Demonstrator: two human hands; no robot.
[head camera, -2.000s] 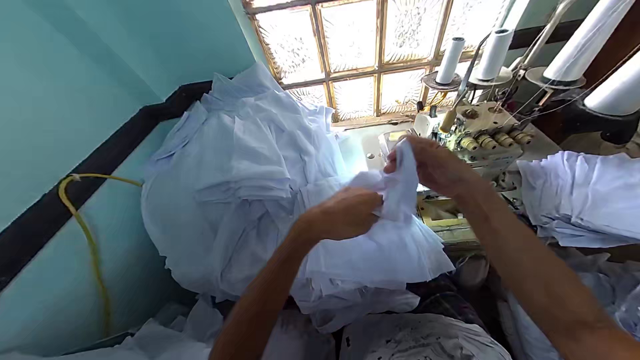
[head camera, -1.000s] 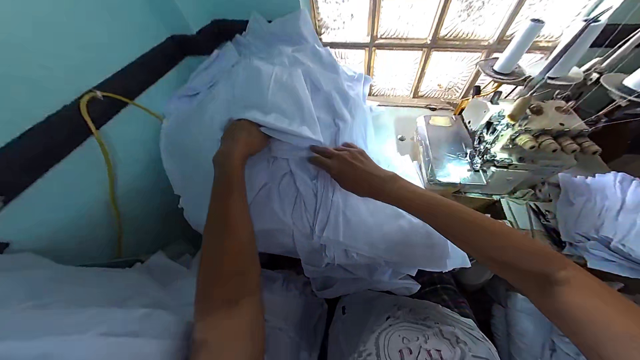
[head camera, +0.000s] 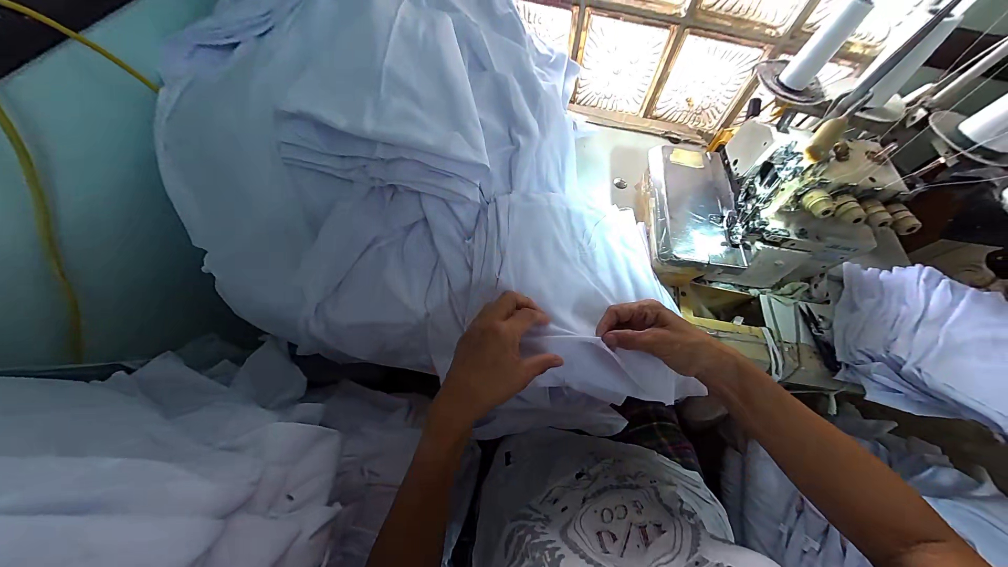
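A large heap of white fabric pieces (head camera: 370, 157) lies before me, its lower right part spread beside the sewing machine. My left hand (head camera: 500, 350) rests on that part, thumb and fingers apart, touching the cloth. With thumb and forefinger, my right hand (head camera: 646, 335) pinches a raised fold of the white cloth (head camera: 575, 346). Up and to the right of both hands stands an overlock sewing machine (head camera: 787, 197), its lamp lit over the metal plate.
Thread cones (head camera: 827, 43) stand above the machine. A stack of white fabric (head camera: 921, 339) lies at the right, more white cloth (head camera: 118, 472) at the lower left. A yellow cord (head camera: 35, 205) hangs on the left wall. Behind the machine is a glass-block window (head camera: 661, 67).
Both hands have moved from the upper folds of the heap down to its lower right part. Two seconds ago they held a piece of cloth up near the machine. The view has shifted closer.
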